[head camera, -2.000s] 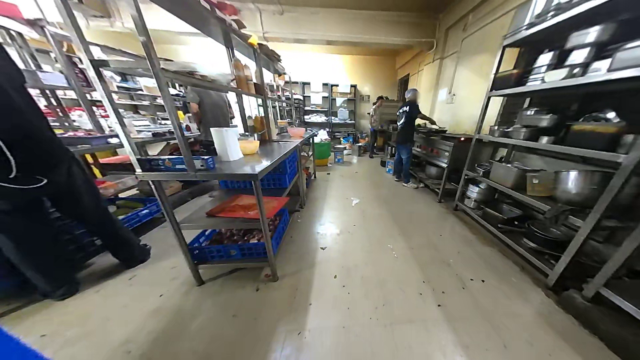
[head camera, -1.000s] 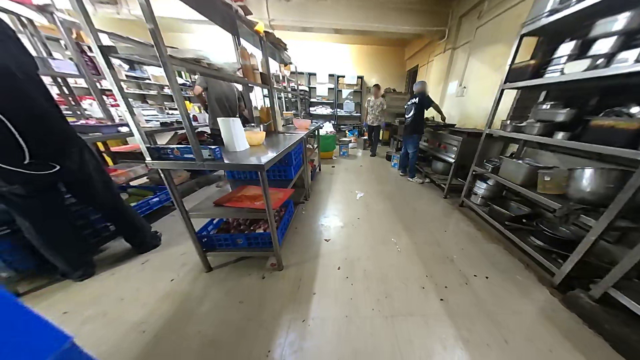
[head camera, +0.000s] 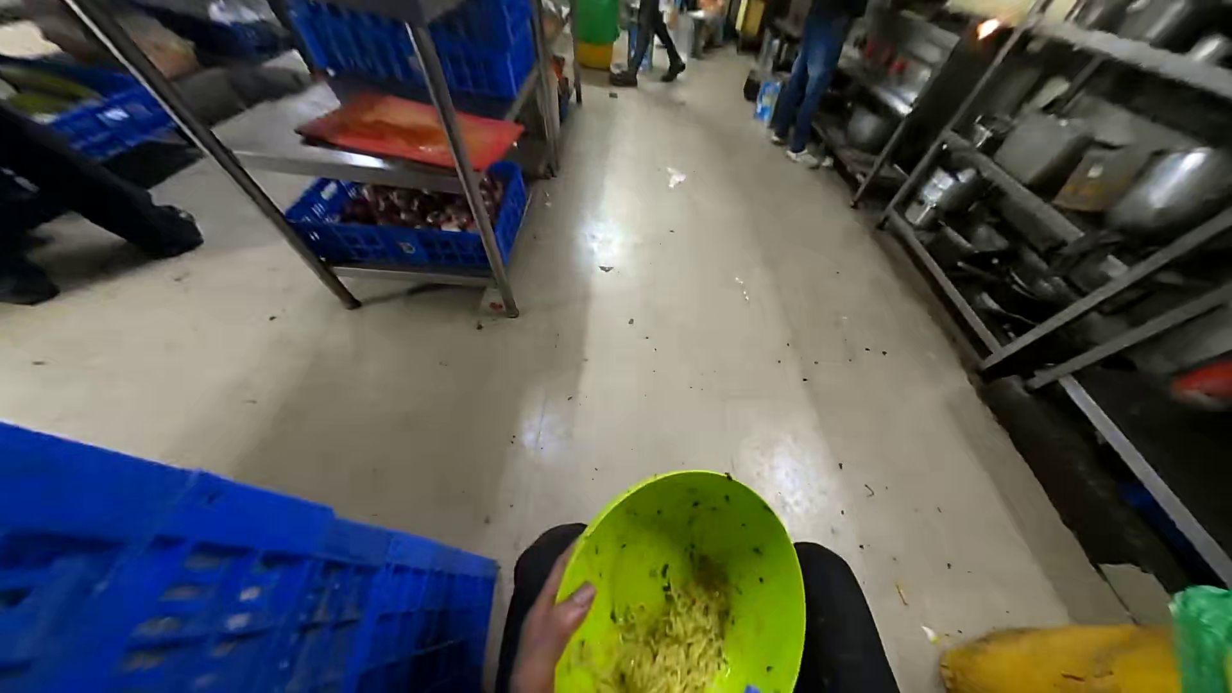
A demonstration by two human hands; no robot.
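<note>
A lime-green plastic bowl [head camera: 683,539] is tilted between my knees at the bottom centre. Inside it lies a heap of pale yellow-green shreds or small pieces [head camera: 679,640], with dark specks stuck to the wall. My left hand [head camera: 551,630] grips the bowl's left rim, the thumb over the edge. My right hand is not visible. Just left of the bowl stand blue plastic crates [head camera: 385,577].
A steel table [head camera: 279,154] holds a red tray [head camera: 409,130] and a blue crate [head camera: 385,241] of dark red produce. Pot-laden metal shelving [head camera: 1020,192] lines the right. A yellow object [head camera: 1059,659] lies lower right. People's legs [head camera: 808,77] show farther off.
The view has tipped down strongly. The green bowl and my left hand on its rim are now in view; neither showed before.
</note>
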